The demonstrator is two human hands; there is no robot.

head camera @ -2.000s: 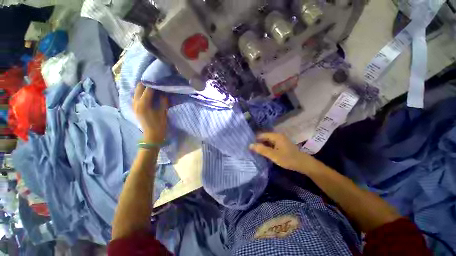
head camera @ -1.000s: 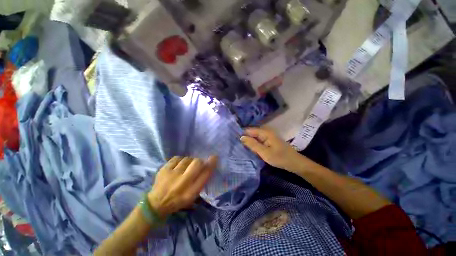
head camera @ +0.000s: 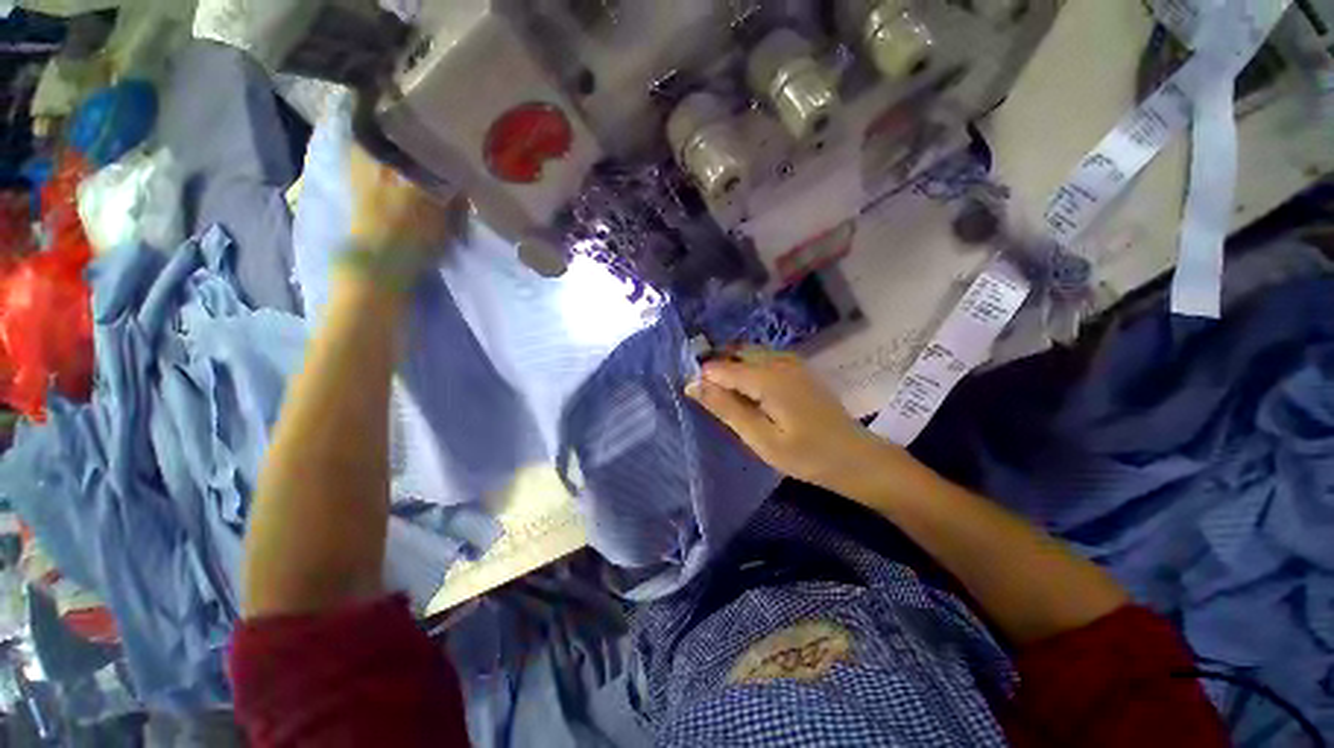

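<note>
A light blue striped cloth panel (head camera: 505,344) lies over the pale table and under the brightly lit needle area of the overlock machine (head camera: 644,263). Its near part (head camera: 637,453) hangs folded over the table's front edge. My right hand (head camera: 754,402) pinches the cloth's edge just right of and below the needle area. My left hand (head camera: 392,219) is blurred at the upper left, over the far part of the cloth beside the machine head; its fingers are unclear, and I cannot tell if it grips the cloth.
Light blue garments (head camera: 242,453) heap at the left, with a red plastic bag (head camera: 44,322) beyond. A printed label strip (head camera: 958,351) and plain white tape (head camera: 1207,190) lie at the right. Darker blue cloth (head camera: 1170,468) is piled at the lower right. A checked apron (head camera: 863,665) covers my lap.
My left hand has moved from the near part of the cloth up and away to the machine's left side. My right hand stays at the cloth edge, slightly nearer the needle area.
</note>
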